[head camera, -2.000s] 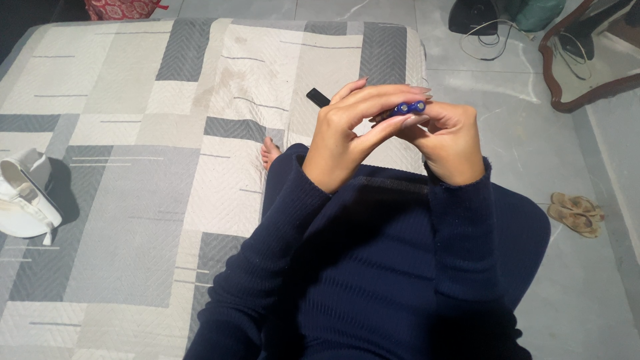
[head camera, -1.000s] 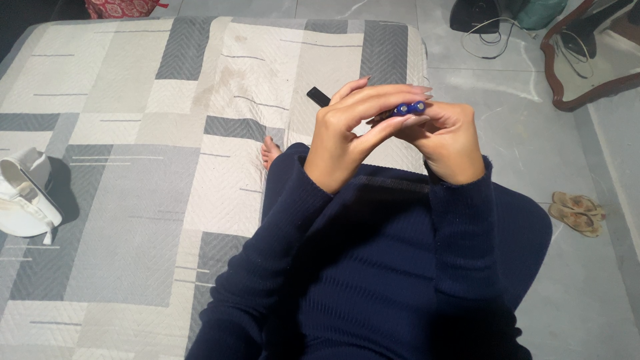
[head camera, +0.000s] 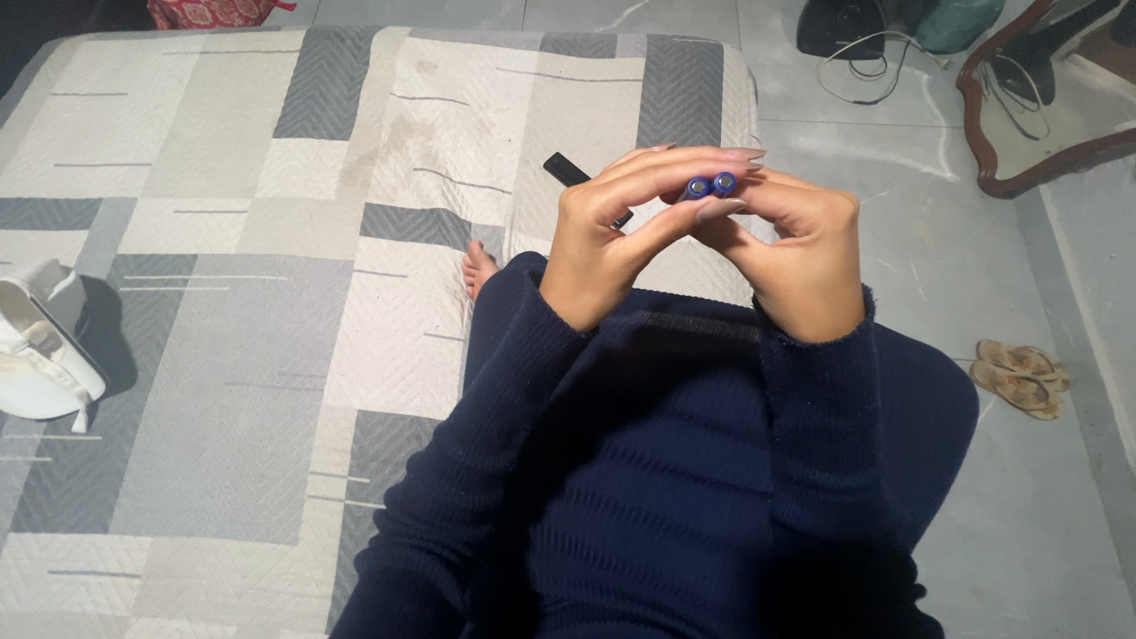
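Two small blue cylinders, seemingly batteries, show their round metal ends side by side between my hands; the left one (head camera: 696, 188) touches the right one (head camera: 724, 185). My left hand (head camera: 621, 213) has its fingers above them and its thumb below. From the other side, my right hand (head camera: 794, 244) closes in on them with bent fingers, partly hidden behind the left fingertips. A black object (head camera: 566, 169), slim and flat, lies on the bedspread (head camera: 444, 302) behind my left hand, which covers its middle.
A white cap-like item (head camera: 49, 346) lies on the bed at far left. A pair of sandals (head camera: 1021, 377) rests on the grey tiled floor at right. Near the top right are a black object with a cable (head camera: 861, 71) and a wood-framed mirror (head camera: 985, 133). A bare foot (head camera: 479, 266) shows beside my lap.
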